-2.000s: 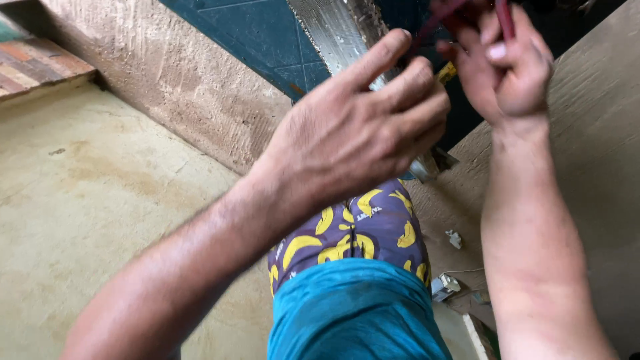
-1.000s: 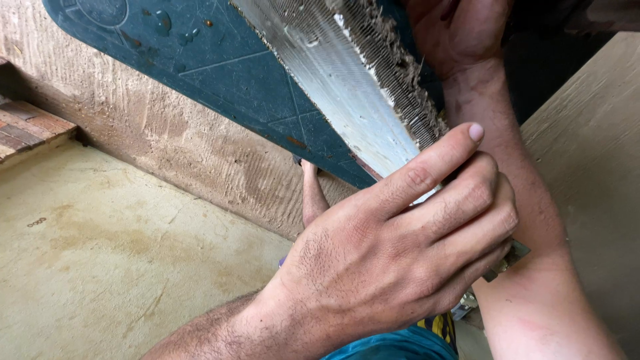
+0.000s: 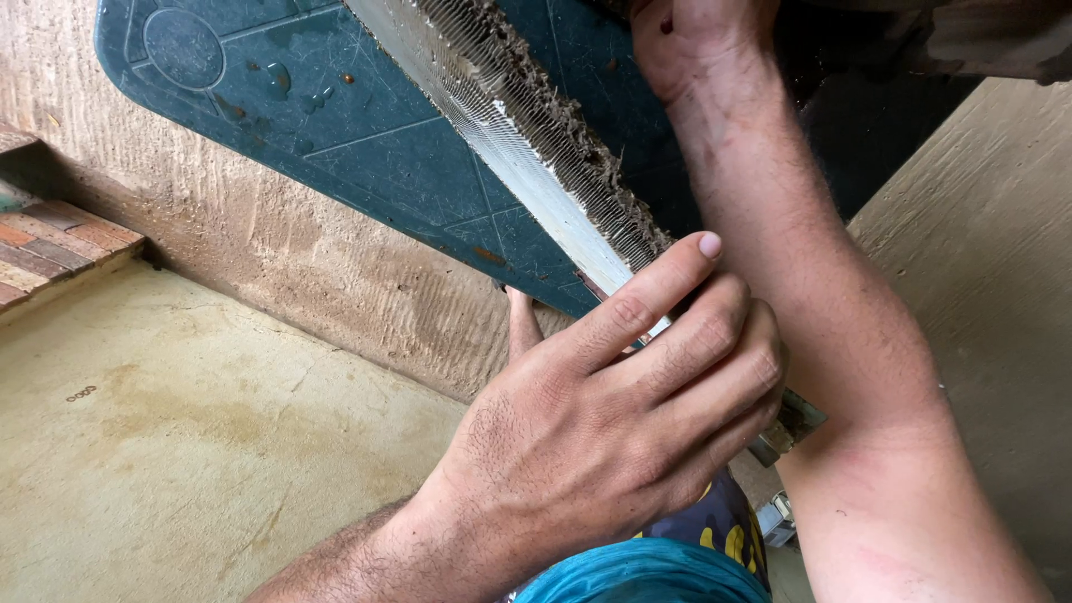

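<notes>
A long finned metal heat-exchanger core (image 3: 502, 126), probably a coil or radiator, slants from the top centre down to my left hand. Grey fluffy dirt clings along its right edge, and its left side shows pale metal. My left hand (image 3: 636, 402) is closed around its lower end, index finger lying along the top. A small metal end piece (image 3: 791, 427) sticks out below the fingers. At the top, my right hand (image 3: 712, 38) is partly cut off by the frame, to the right of the core; its fingers are hidden. Under the core is a dark teal plastic tabletop (image 3: 385, 167) with water drops.
A rough plaster wall or ledge (image 3: 352, 285) runs diagonally behind the tabletop. At the left are a brick edge (image 3: 75, 239) and a pale stained floor (image 3: 193, 419). A bare foot or leg (image 3: 523, 322) shows beneath the tabletop. Dark material fills the upper right.
Two seconds ago my right hand was in view with a dark red item at its fingers; now its fingers are out of sight. More of the core and tabletop shows, as the view has shifted.
</notes>
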